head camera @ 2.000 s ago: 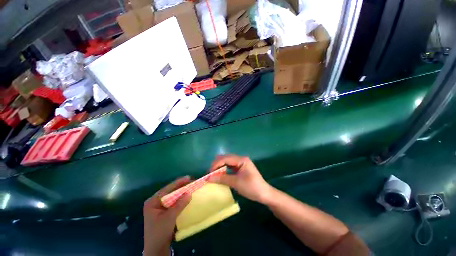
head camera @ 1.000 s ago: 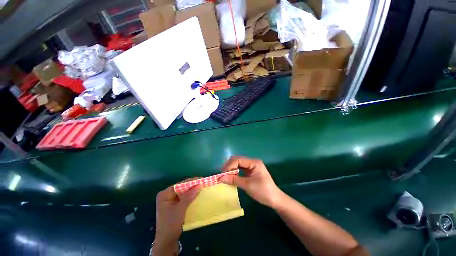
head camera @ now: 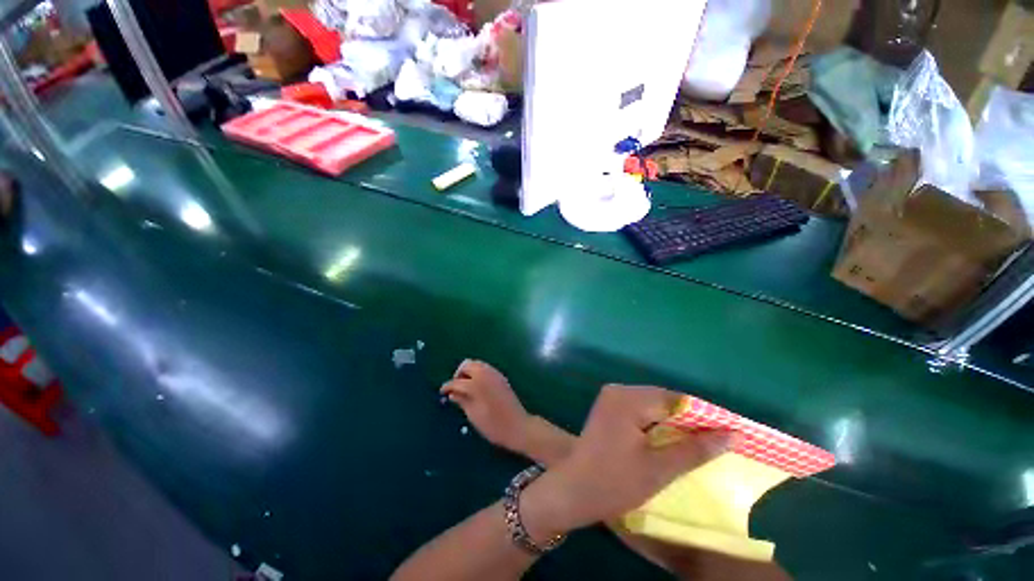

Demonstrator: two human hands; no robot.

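The yellow sticker sheet (head camera: 709,499) hangs over the green bench, with rows of red stickers on a pale strip along its top edge. My left hand (head camera: 635,454), with a bracelet at the wrist, pinches the strip's left end. My right arm crosses behind my left arm, and my right hand (head camera: 482,403) is to the left, low over the bench. Its fingers are curled, with a tiny dark spot at the tips; I cannot tell if it holds a sticker. Part of my right forearm is hidden.
Beyond the bench edge are a red slotted tray (head camera: 312,136), a white monitor (head camera: 607,102), a black keyboard (head camera: 720,227) and an open brown carton (head camera: 924,244). Small scraps (head camera: 404,356) lie on the bench. A red stool (head camera: 28,380) stands at the far left.
The view has turned left. My right hand has left the sheet and crossed to the left past my left arm. My left hand still holds the sheet, now tilted down to the right.
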